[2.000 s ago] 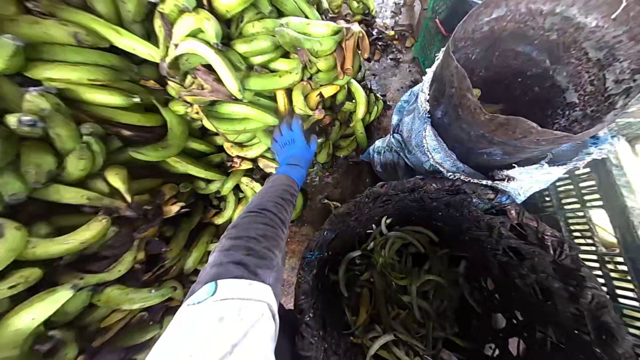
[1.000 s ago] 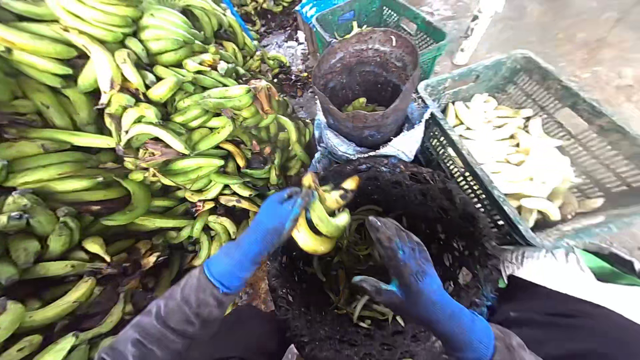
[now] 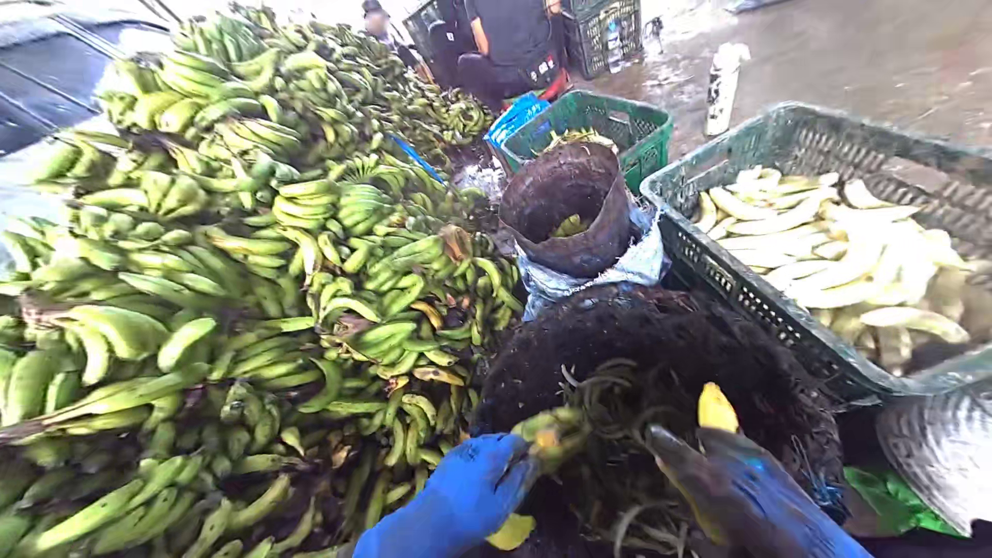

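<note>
My left hand (image 3: 492, 480), in a blue glove, grips a small bunch of green plantains (image 3: 552, 435) over a dark, round basket (image 3: 775, 364) that holds peel strips (image 3: 608, 387). Below that hand shows a yellow piece (image 3: 511, 533). To the right, my right hand (image 3: 717, 473), in a blue glove with dark, soiled fingers, has a yellow plantain (image 3: 717, 408) sticking up from its grasp. A large heap of green plantains (image 3: 263, 271) fills the left side. Peeled plantains (image 3: 845, 240) lie in a green plastic crate (image 3: 744, 287) at the right.
Beyond the basket stand a dark cylindrical container (image 3: 601, 248) in a pale sack (image 3: 558, 293) and a green crate (image 3: 647, 136). A light-coloured bottle-like object (image 3: 723, 89) is on the wet floor. At the back, a person (image 3: 515, 43) sits near stacked crates (image 3: 608, 39).
The view has risen to show more background. The plantains near my left hand are now lower over the basket, and a yellow one now shows in my right hand, which was open before.
</note>
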